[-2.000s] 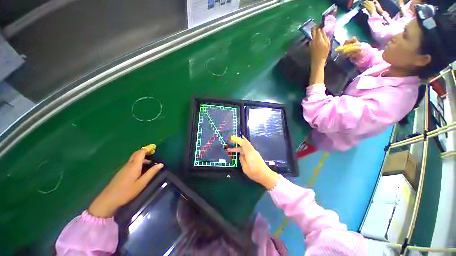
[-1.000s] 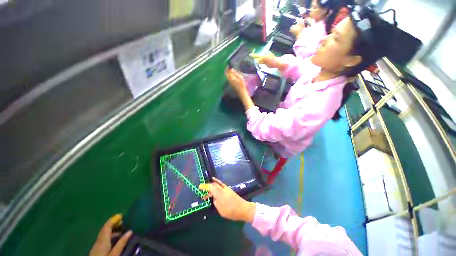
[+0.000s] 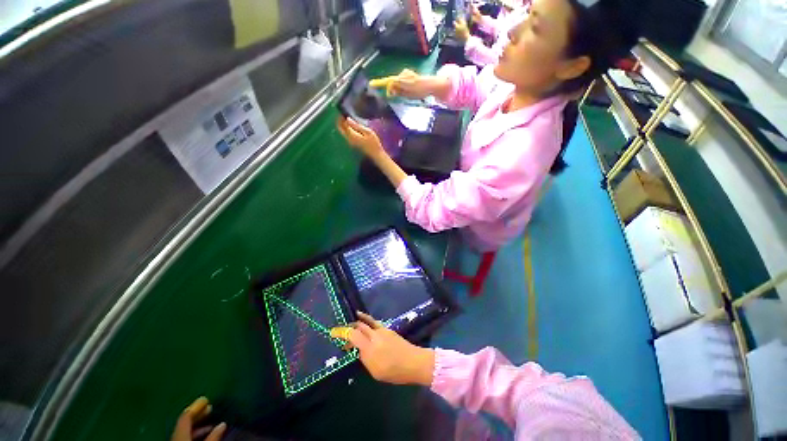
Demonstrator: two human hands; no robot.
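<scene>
A black tray [image 3: 338, 274] lies on the green bench with two tablets side by side. The left tablet [image 3: 298, 340] shows a touch test screen with green boxes round the edge and along one diagonal, and red boxes along the other. The right tablet [image 3: 386, 277] has a dark screen with rows of small text and bright glare. My right hand [image 3: 386, 351] has a yellow finger cot touching or just over the left tablet's screen near the green diagonal; it grips nothing. My left hand [image 3: 200, 422] is cut off by the bottom edge, yellow cot showing; what it touches is too dark to tell.
A coworker in pink [image 3: 492, 155] sits ahead on a red stool [image 3: 473, 274], holding a tablet [image 3: 367, 96] above black trays. A metal rail [image 3: 185, 226] and posted paper [image 3: 216, 129] are at left. A rack with white boxes [image 3: 699, 362] stands at right, beyond the blue floor.
The view has swung up and right, so my left hand and the near tray have slid down, mostly out of the picture. My right hand's finger has moved up-left from the tablet's lower right; the green diagonal remains.
</scene>
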